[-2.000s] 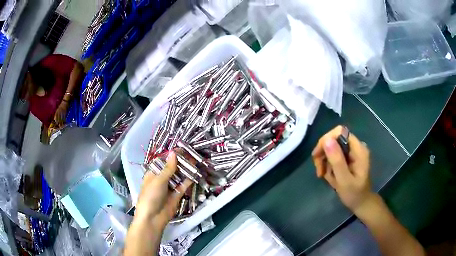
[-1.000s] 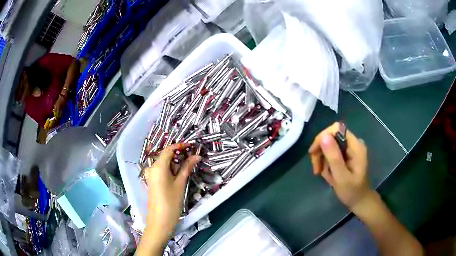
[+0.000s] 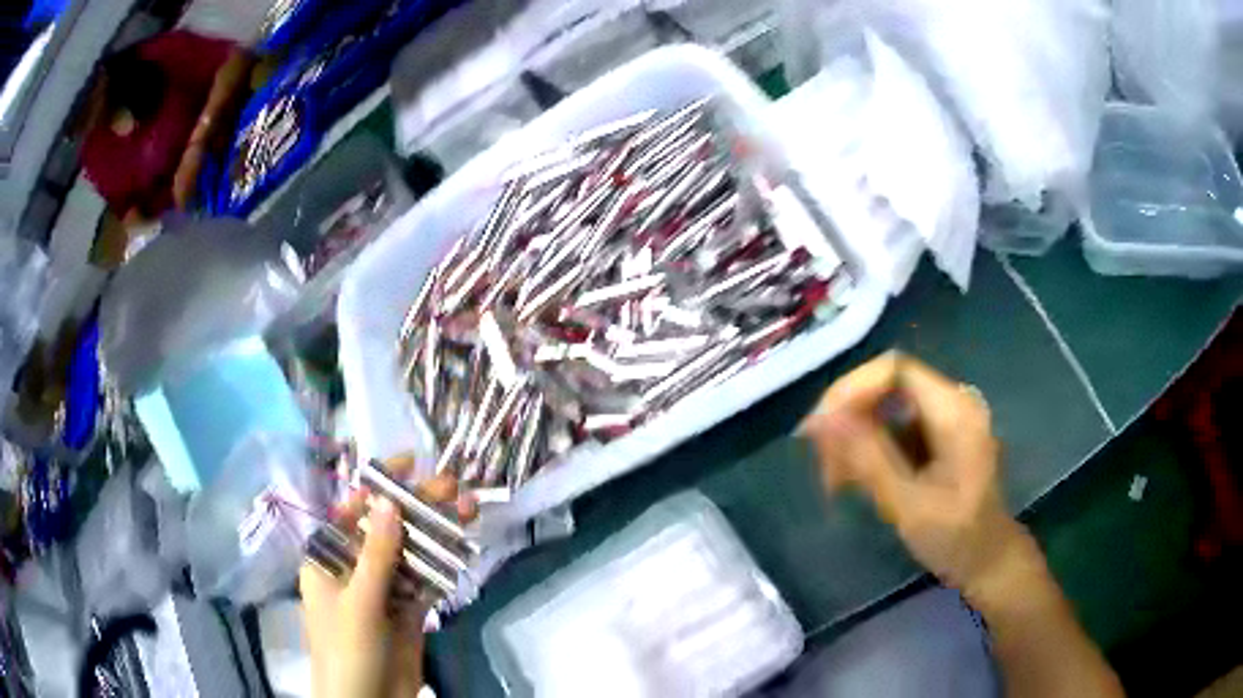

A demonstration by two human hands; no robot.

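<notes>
Many silver metal tubes (image 3: 600, 259) with red wires lie jumbled in the large white bin (image 3: 371, 341) in front of me. My left hand (image 3: 361, 600) is shut on several metal tubes (image 3: 416, 525) at the bin's near left corner, outside its rim. Thin red wires stick out on the left side of this bunch. My right hand (image 3: 934, 477) is over the green mat, right of the bin, with its fingers curled around a dark slim tool (image 3: 901, 423); the tool is blurred and mostly hidden by the fingers.
A clear box (image 3: 504, 641) with white foam stands near me. White sheets (image 3: 941, 205) lie over the bin's right side. Another clear box (image 3: 1159, 252) is at far right. Blue trays (image 3: 280, 150) and a person in red (image 3: 150, 130) are at upper left. A light-blue pad (image 3: 225, 409) lies left.
My left hand has come out of the bin towards me with a bunch of tubes. The view has shifted, and the foam box shows more fully. My right hand still holds the dark tool.
</notes>
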